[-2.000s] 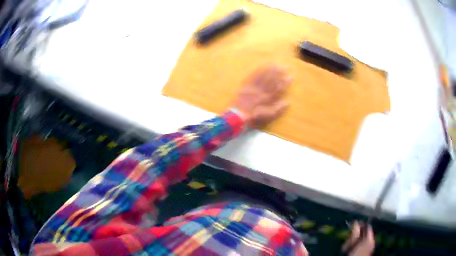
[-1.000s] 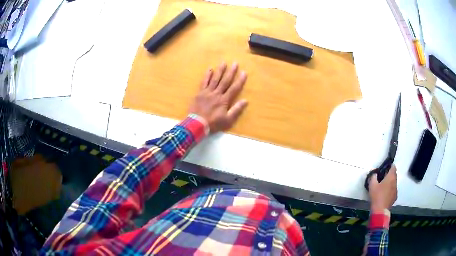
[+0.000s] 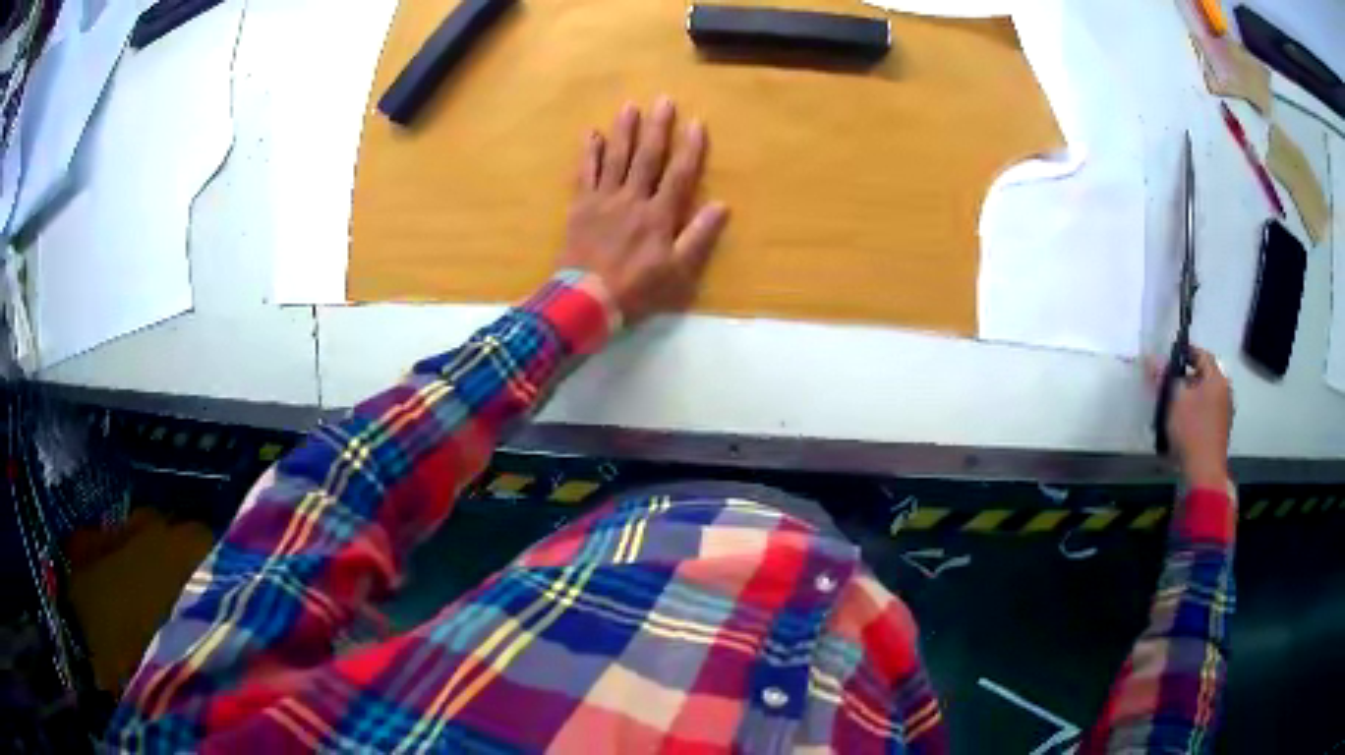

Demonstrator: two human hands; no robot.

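The tan cut panel [image 3: 841, 207] lies flat on white sheet material [image 3: 1055, 266] that shows past its right and left edges. Two black bar weights lie on the panel, one upper left [image 3: 447, 56] and one at the top [image 3: 789, 33]. My left hand [image 3: 642, 221] lies flat on the panel near its front edge, fingers spread, holding nothing. My right hand [image 3: 1202, 410] grips the handles of the fabric shears [image 3: 1187, 280] right of the white sheet, blades pointing away from me. The blades look closed.
A smartphone [image 3: 1276, 300], a red pen [image 3: 1251, 158], small beige pieces [image 3: 1298, 180] and a black handled block [image 3: 1291, 62] lie at the right. More white sheets [image 3: 126, 192] lie at the left. The table's metal-coloured edge [image 3: 856, 449] runs in front of me.
The view has shifted, so panel and weights sit higher in the picture. My left hand stays flat on the panel. The shears in my right hand now stand more upright in the picture.
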